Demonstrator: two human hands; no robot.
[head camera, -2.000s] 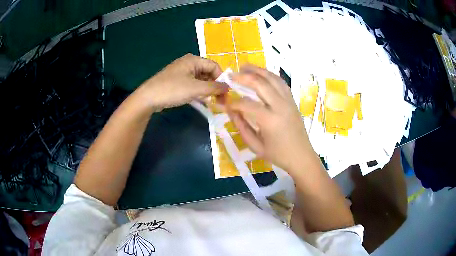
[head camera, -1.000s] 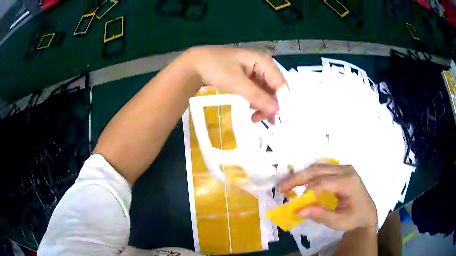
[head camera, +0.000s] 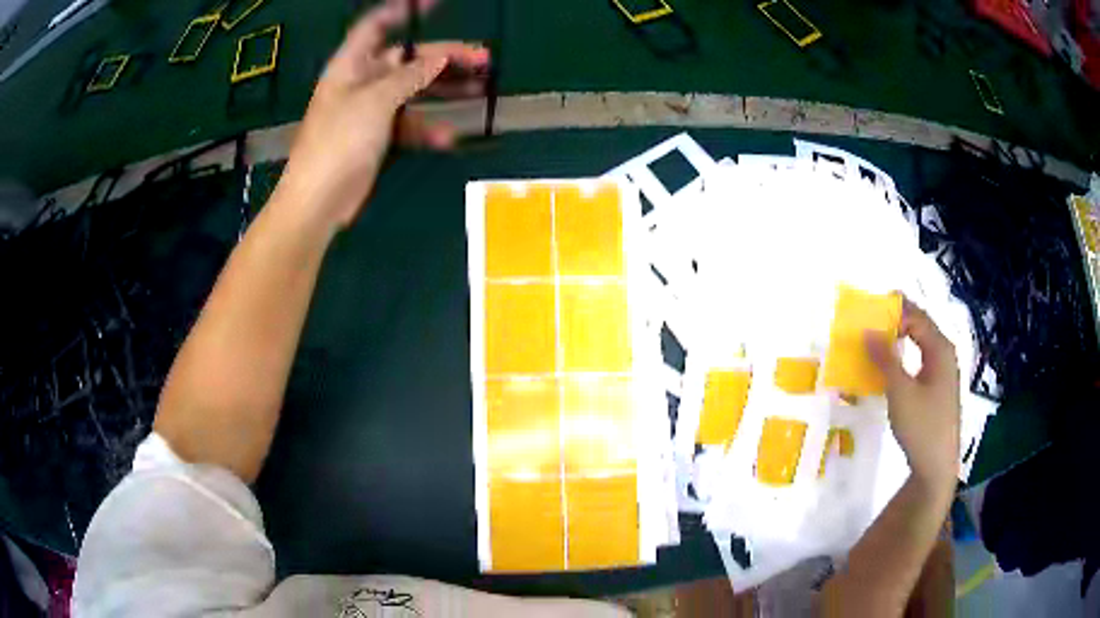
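My left hand (head camera: 368, 115) is raised at the upper left, blurred, with its fingers around a thin black plastic frame (head camera: 493, 73). The frame's top is cut off by the picture's edge. My right hand (head camera: 926, 386) pinches a yellow piece (head camera: 859, 338) by its right side, over the white waste pile (head camera: 772, 260). The sticker sheet (head camera: 557, 377), with two columns of yellow rectangles, lies flat in front of me. Several loose yellow pieces (head camera: 782, 450) lie on the white pile.
A dark tangled heap of frames (head camera: 109, 326) lies at left, another (head camera: 1019, 260) at far right. Yellow-edged frames (head camera: 256, 53) are scattered beyond the pale strip (head camera: 676, 111). White lattice scraps lie beside the sheet.
My left hand has moved up and left, and now has a black frame. The white lattice has left my hands and the sheet is uncovered. My right hand has moved up and right with yellow material.
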